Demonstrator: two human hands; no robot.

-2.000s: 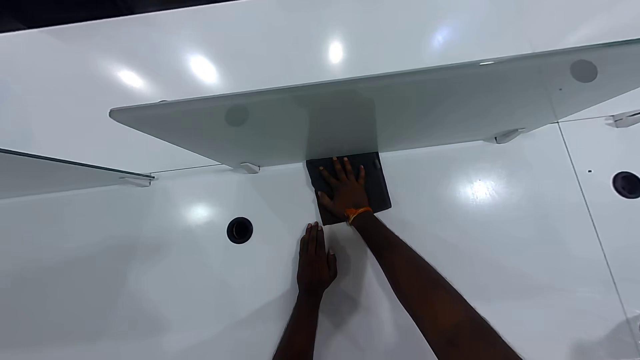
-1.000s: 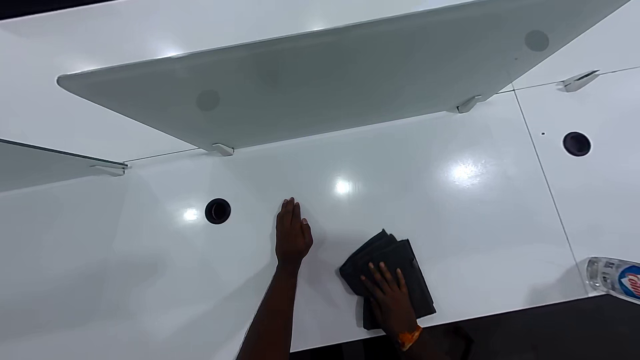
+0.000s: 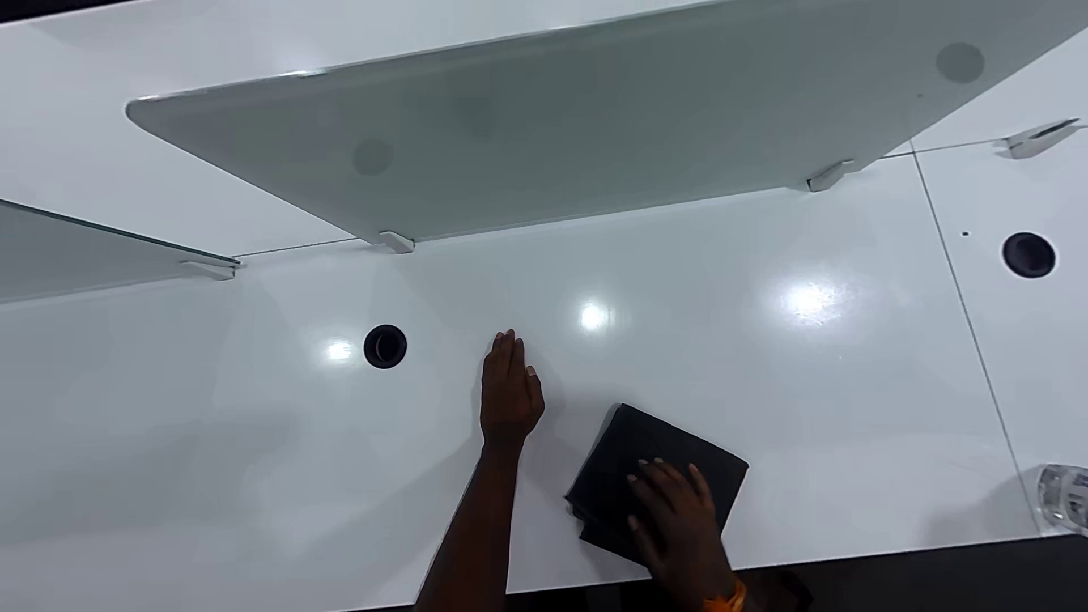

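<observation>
A folded black cloth lies on the glossy white tabletop near its front edge. My right hand, with an orange band at the wrist, rests flat on the cloth with fingers spread somewhat. To the left of the cloth, my left hand lies on the tabletop, fingers extended and close together, holding nothing and apart from the cloth.
A frosted glass divider stands across the table on white clamps. Another glass panel is at the left. Black round cable grommets sit in the tabletop, one at the far right. A clear bottle is at the right front edge.
Two seconds ago my right hand and the cloth were beside the base of the divider; both have come back to the front edge. The cloth has turned since the last frame.
</observation>
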